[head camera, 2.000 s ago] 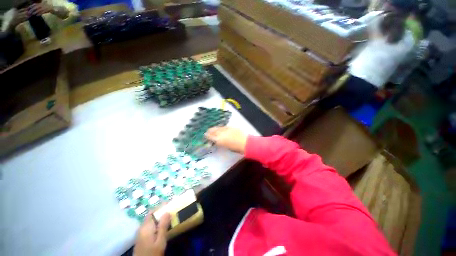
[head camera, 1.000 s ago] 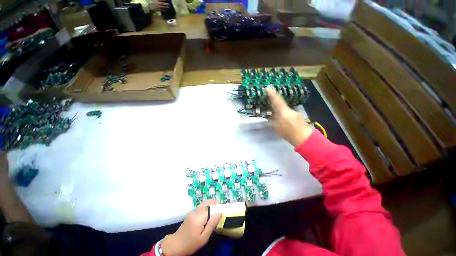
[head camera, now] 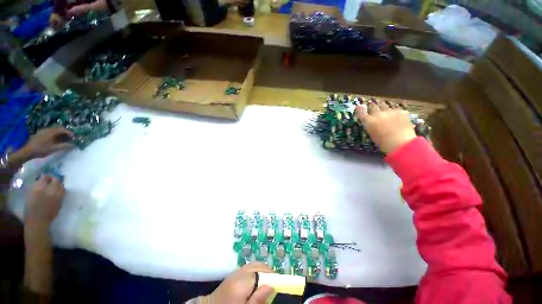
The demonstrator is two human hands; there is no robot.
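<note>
A green PCB panel [head camera: 285, 242] lies flat on the white sheet in front of me, two rows of boards with silvery parts and thin dark lead wires at its right end. My left hand [head camera: 242, 288], cut off by the bottom edge, holds a pale yellow-white backing strip [head camera: 285, 281] with a black piece on it, at the panel's near edge. My right hand [head camera: 385, 123] is on top of the stacked PCB panels [head camera: 344, 132] at the far right. Its fingertips touch the stack; whether they grip a panel is not clear.
A cardboard tray [head camera: 221, 108] with a few green boards stands at the far side. A heap of loose boards [head camera: 74, 114] and a neighbouring worker's hands [head camera: 44, 199] are at the left. Tall cardboard [head camera: 484, 154] stands at the right. A dark bundle [head camera: 324, 35] sits in a box behind.
The view has shifted right. The loose panel that was beside the near one is gone from there. My right hand has moved farther onto the stack. My left hand still holds the backing strip.
</note>
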